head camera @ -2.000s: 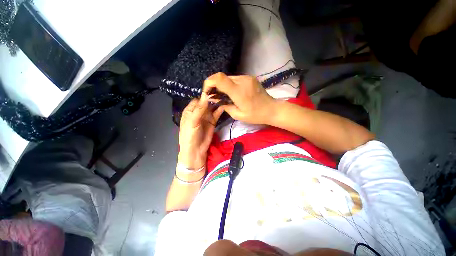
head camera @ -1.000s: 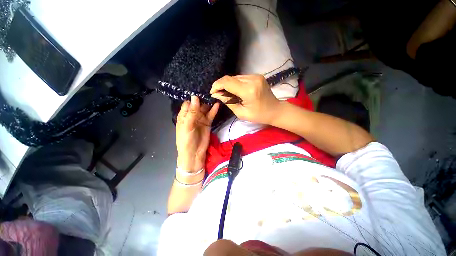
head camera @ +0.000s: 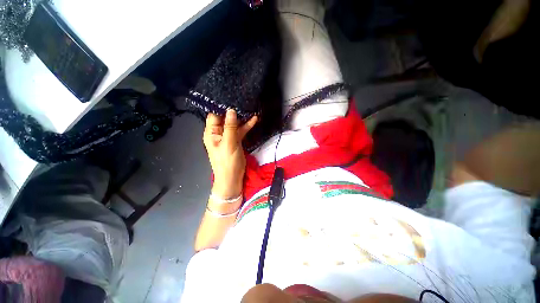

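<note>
A black nubby garment piece (head camera: 228, 74) lies over my lap. A narrow black trim with white glints (head camera: 207, 105) runs along its near edge. My left hand (head camera: 225, 142) holds this edge, with fingertips on the trim. A dark strip of trim (head camera: 317, 97) extends right across my white-clothed leg. My right forearm is raised at the right side and blurred; the hand is beyond the picture's edge. No needle can be made out.
The white table (head camera: 142, 26) at upper left holds a black phone (head camera: 66, 52) and a silver-grey tangled heap (head camera: 13, 26). Black glittering strands (head camera: 65, 142) hang at its edge. Red cloth (head camera: 343, 139) covers my lap. Another person's arm (head camera: 500, 26) shows at upper right.
My right hand has left the trim and swung out past the right edge, uncovering the red cloth and the trim strip. My left hand stays at the garment edge.
</note>
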